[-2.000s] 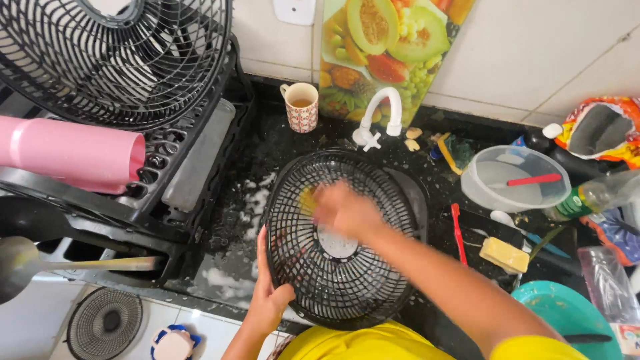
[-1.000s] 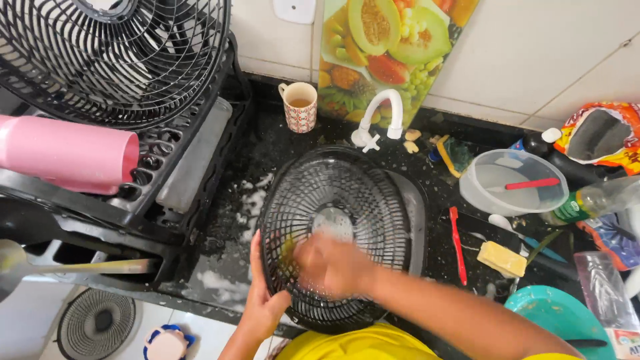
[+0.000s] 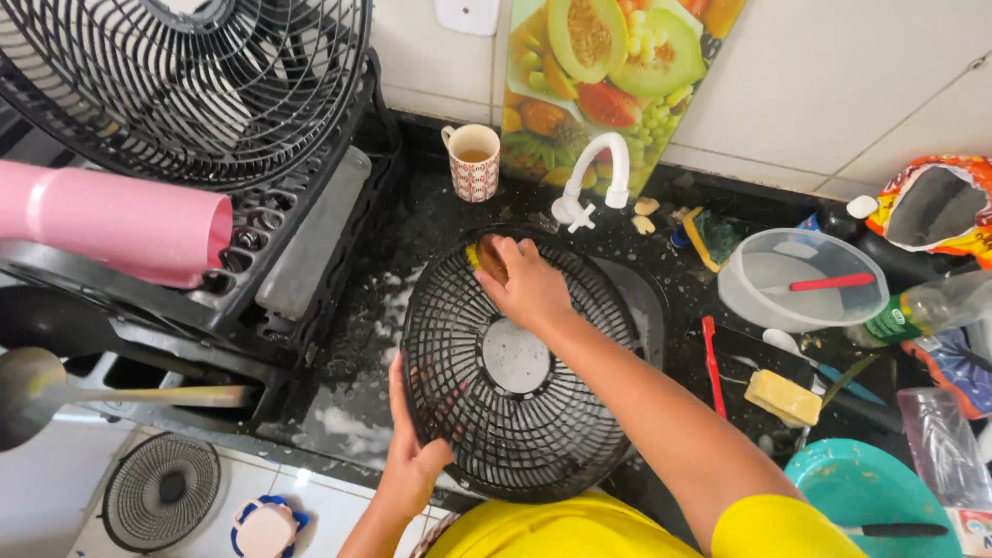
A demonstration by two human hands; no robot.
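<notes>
A round black plastic fan grille [image 3: 573,434] with an open centre ring lies tilted over the sink. My left hand [image 3: 415,457] grips its lower left rim, thumb on the near side and fingers partly hidden behind the bars. Pressed on the grille's upper part is a yellow and brown sponge [image 3: 490,260], held in the fingers of my right hand [image 3: 531,287]. Behind the grille a white faucet [image 3: 595,182] stands; no stream of water shows. Foam [image 3: 349,430] lies on the black countertop to the left.
A dish rack [image 3: 302,271] on the left holds a pink cup [image 3: 116,225] and a larger fan grille [image 3: 232,167]. A patterned mug [image 3: 474,174] stands behind. To the right are a clear bowl [image 3: 802,291], a red toothbrush [image 3: 711,364], yellow soap [image 3: 783,397] and a teal plate [image 3: 868,484].
My right hand has moved with the sponge from the lower left of the grille up to its upper part. My left hand still holds the rim.
</notes>
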